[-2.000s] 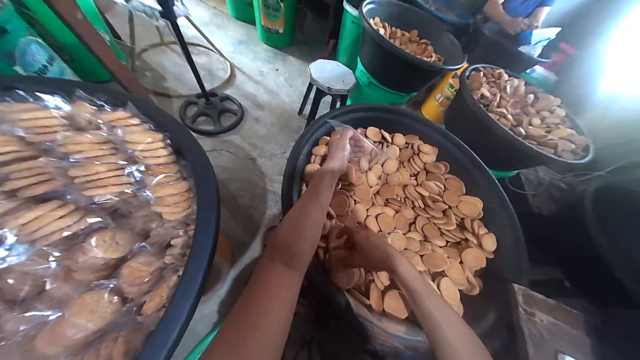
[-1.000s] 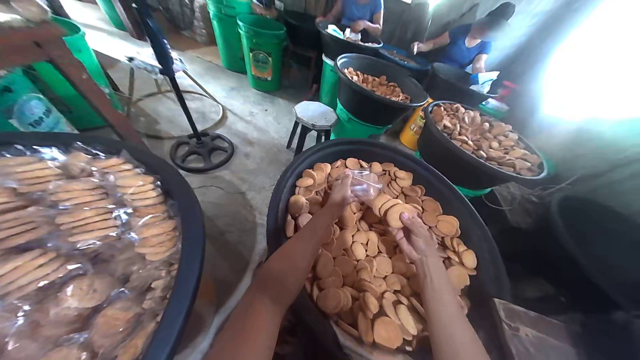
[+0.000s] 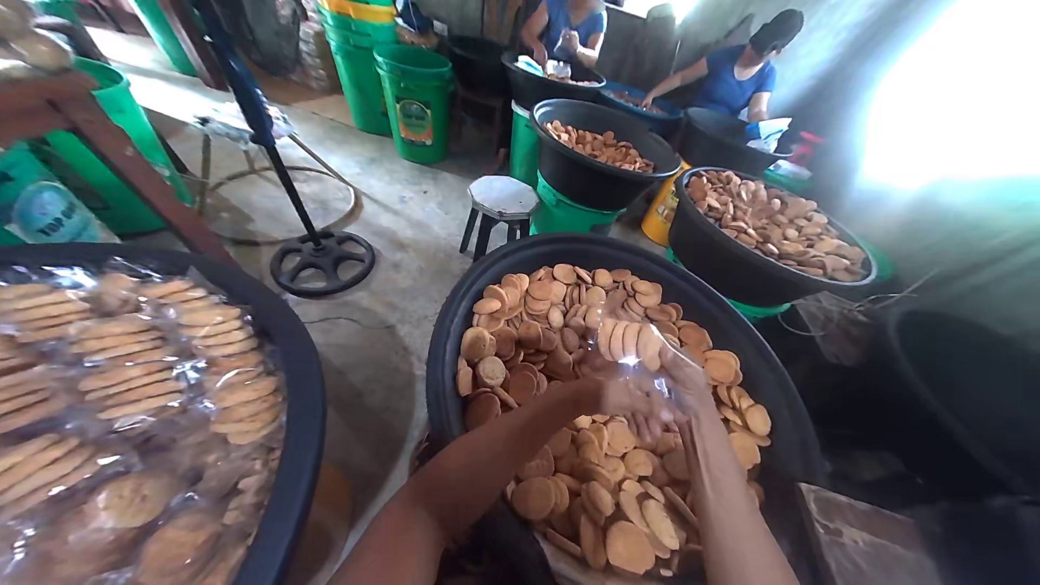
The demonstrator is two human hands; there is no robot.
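Note:
A wide black tub (image 3: 455, 325) holds many loose round biscuits (image 3: 630, 546). Above them, near the tub's middle, my two hands meet at a clear plastic bag of biscuits (image 3: 630, 341), stacked in a row inside. My right hand (image 3: 682, 378) is closed around the bag's right side. My left hand (image 3: 626, 394) is blurred at the bag's lower end, and its fingers are partly hidden. At the far left, another black tub (image 3: 305, 406) holds packed clear bags of biscuits (image 3: 130, 374).
Further black tubs of biscuits (image 3: 601, 146) (image 3: 772, 223) stand on green buckets. Beyond them sit two people (image 3: 735, 81) (image 3: 569, 32) at tubs. A small stool (image 3: 502, 197), a metal stand with a wheel-shaped base (image 3: 322, 262) and green buckets (image 3: 414, 106) are on the floor. A box-like edge (image 3: 861, 528) lies lower right.
The biscuits that my right hand held beside the bag are now inside it. My left hand has moved down from the bag's upper left to its lower end.

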